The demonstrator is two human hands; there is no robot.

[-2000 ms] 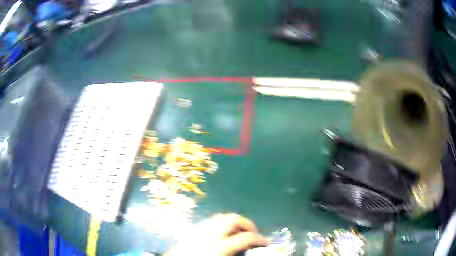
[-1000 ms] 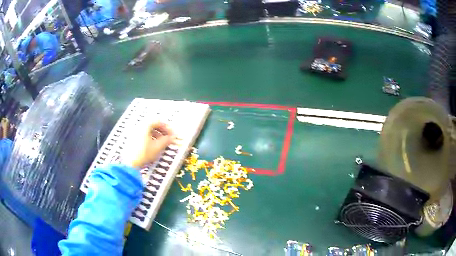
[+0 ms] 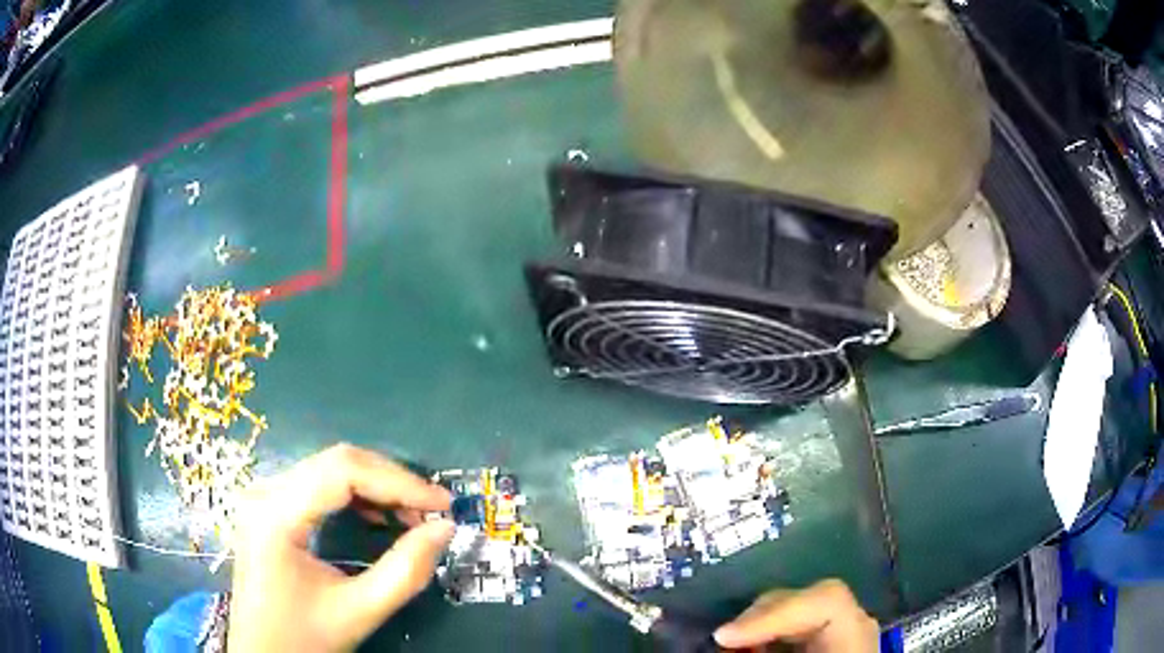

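Note:
My left hand [image 3: 338,536] is at the lower left, its thumb and forefinger pinched on a small dark component [image 3: 469,510] at the upper left of a blue circuit board [image 3: 492,574]. My right hand [image 3: 804,623], cut off by the bottom edge, holds a soldering iron [image 3: 622,602] whose thin tip points at that board's right side. Two more circuit boards [image 3: 628,517] [image 3: 728,491] lie side by side to the right. A loose pile of orange and white flex cables [image 3: 204,396] lies left of my left hand. A thin solder wire [image 3: 172,552] runs toward my left hand.
A white component tray [image 3: 64,370] stands at the far left. A black fan [image 3: 708,287] stands behind the boards, with a yellowish fume hood [image 3: 817,115] above it. A round cream tub [image 3: 951,287] and tweezers [image 3: 964,415] are to the right. Red tape [image 3: 340,179] marks the mat.
The view has swung right and down. My left hand has moved from the component tray to the left board. My right hand and the soldering iron have come into view.

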